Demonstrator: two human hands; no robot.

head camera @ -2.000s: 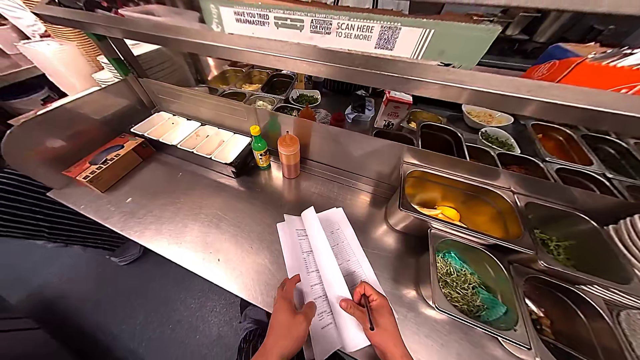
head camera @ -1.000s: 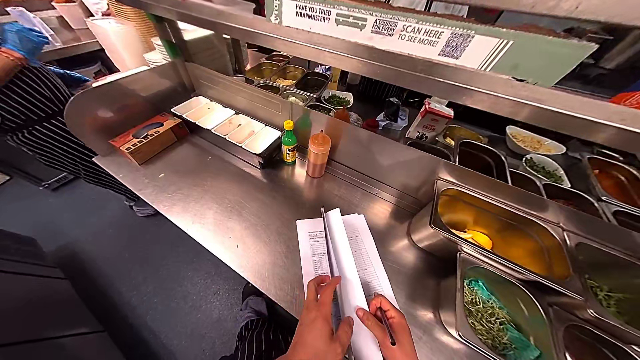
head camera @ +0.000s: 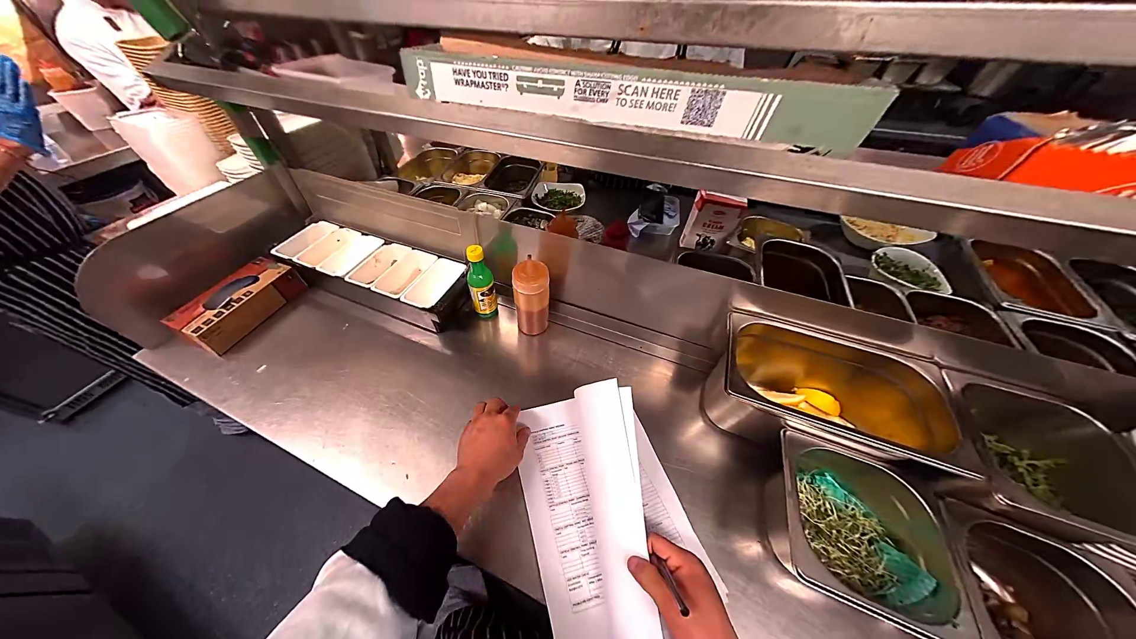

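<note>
Several sheets of printed paper (head camera: pixel 564 515) lie on the stainless steel counter (head camera: pixel 390 399), with some pages folded over into a raised curl (head camera: pixel 612 488). At the upper left edge of the sheets rests my left hand (head camera: pixel 493 444), its fingers bent and touching the paper corner; whether it pinches the paper is not plain. My right hand (head camera: pixel 683 590), at the lower right of the papers, holds a dark pen (head camera: pixel 668 581) and has its thumb on the curled pages. Beyond the papers stand a squeeze bottle (head camera: pixel 531 297) of orange-brown sauce and a green bottle with a yellow cap (head camera: pixel 481 284).
White containers (head camera: pixel 373 264) sit in a black rack near a cardboard glove box (head camera: pixel 235 306). Steel pans hold lemon pieces (head camera: pixel 812 401) and green sprouts (head camera: pixel 843 532) at right. A steel shelf (head camera: pixel 621 146) crosses above. Another person in a striped apron (head camera: pixel 53 257) stands at far left.
My left hand has moved from the lower part of the pages up to their upper left edge. My right hand keeps the pen. The person at far left is absent from the first view's upper body area.
</note>
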